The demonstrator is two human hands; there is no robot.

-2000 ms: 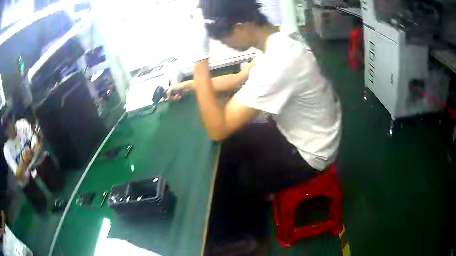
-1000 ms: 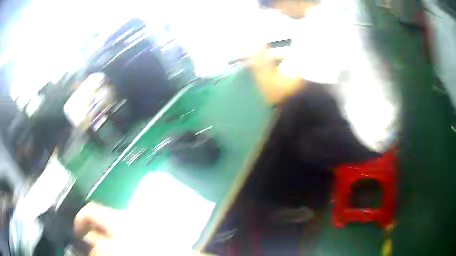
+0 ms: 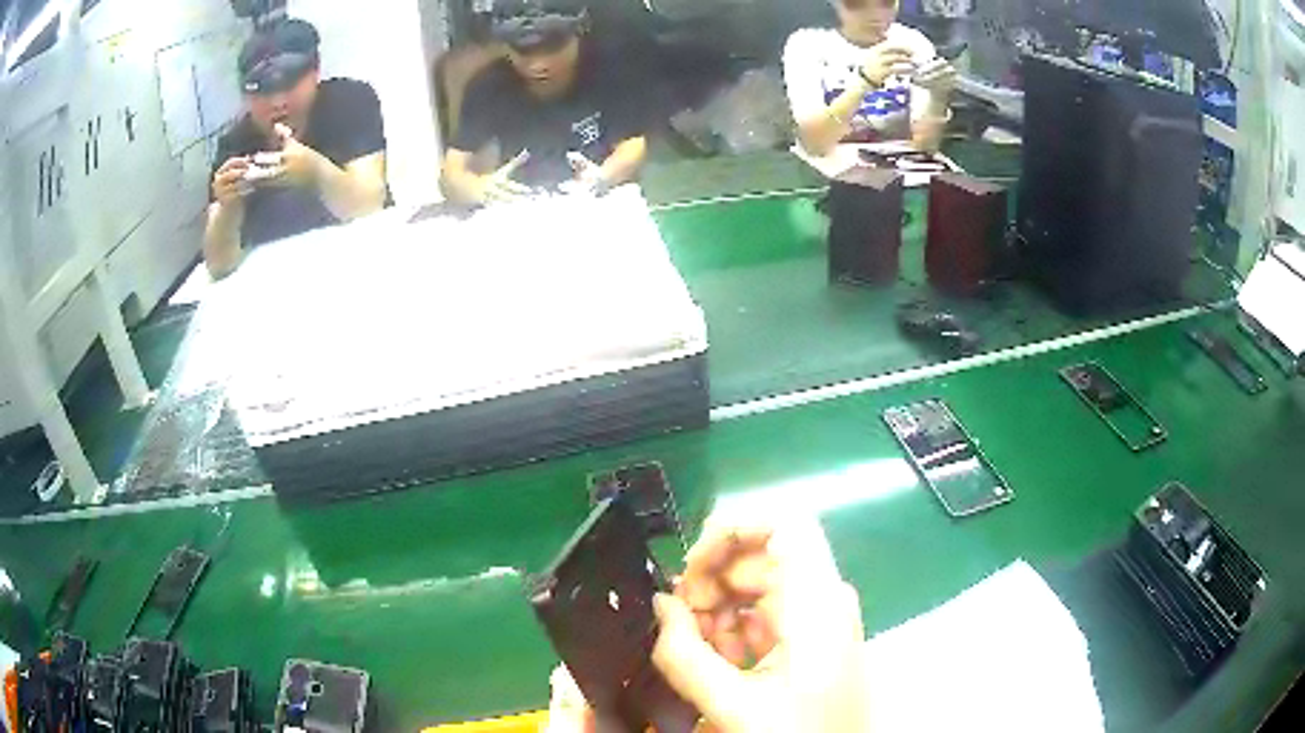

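A black phone middle frame [image 3: 601, 623] is held up and tilted at the lower middle of the view. My left hand [image 3: 567, 702] shows only as a pale sliver at its lower left edge; the rest is hidden behind the frame or cut off. My right hand [image 3: 766, 616] is at the frame's right long edge, fingers bent, fingertips against it. Glare hides whether a small part is between them. Another middle frame [image 3: 637, 494] lies just beyond. A strip of the orange tray [image 3: 490, 726] shows at the bottom edge.
Frames [image 3: 947, 455] lie spaced along the green surface. Frame stacks stand at lower left [image 3: 150, 680] and right [image 3: 1195, 566]. A white sheet [image 3: 1002, 644] lies right of my hand. White-topped stacked trays [image 3: 487, 437], dark red boxes [image 3: 966, 232] and a black case [image 3: 1109, 186] stand beyond. Three people sit opposite.
The view has swung from the neighbouring worker and red stool on the right to the line in front. The held middle frame and both my hands are now in view.
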